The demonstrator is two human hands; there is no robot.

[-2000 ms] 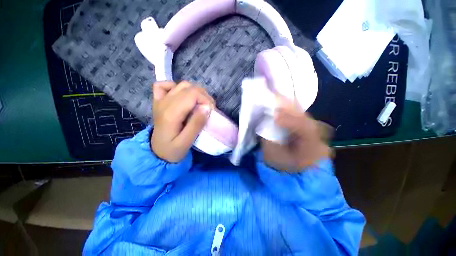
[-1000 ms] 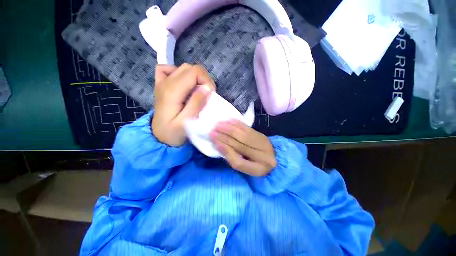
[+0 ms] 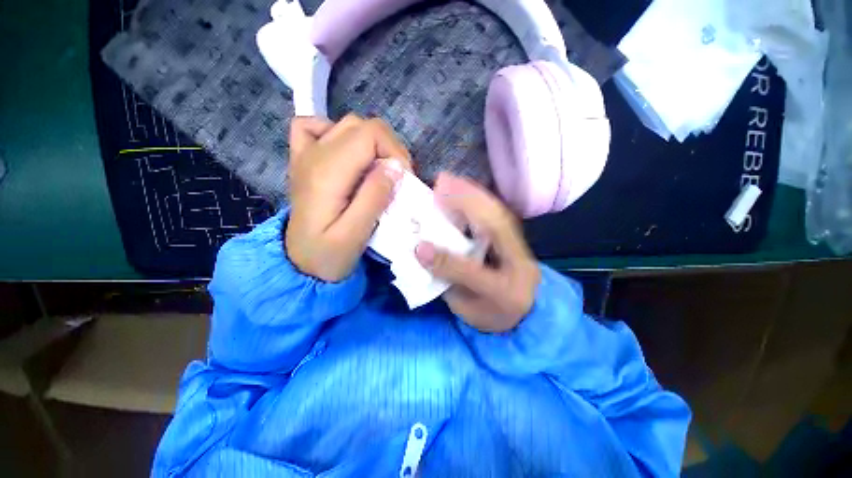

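A white and pale pink cat-ear headset (image 3: 546,140) lies with its arch away from me. My left hand (image 3: 338,198) is closed around its left end, by the near cup, which is mostly hidden by the hands and cloth. My right hand (image 3: 486,257) holds a white wiping cloth (image 3: 418,233) with thumb and fingers over that cup. The other cup rests at the right with its pink cushion facing left. A white cat ear (image 3: 285,42) sticks out at the upper left.
A grey speckled sheet (image 3: 201,89) lies under the headset on a black printed mat (image 3: 654,210). At right are a white wipe stack (image 3: 687,65), a small white block (image 3: 744,205) and clear plastic bags (image 3: 830,187). Brown cardboard (image 3: 121,364) is below the bench.
My right hand and the cloth have moved from beside the right cup to the near left cup, and the cloth has shifted in my fingers. My left hand keeps its hold.
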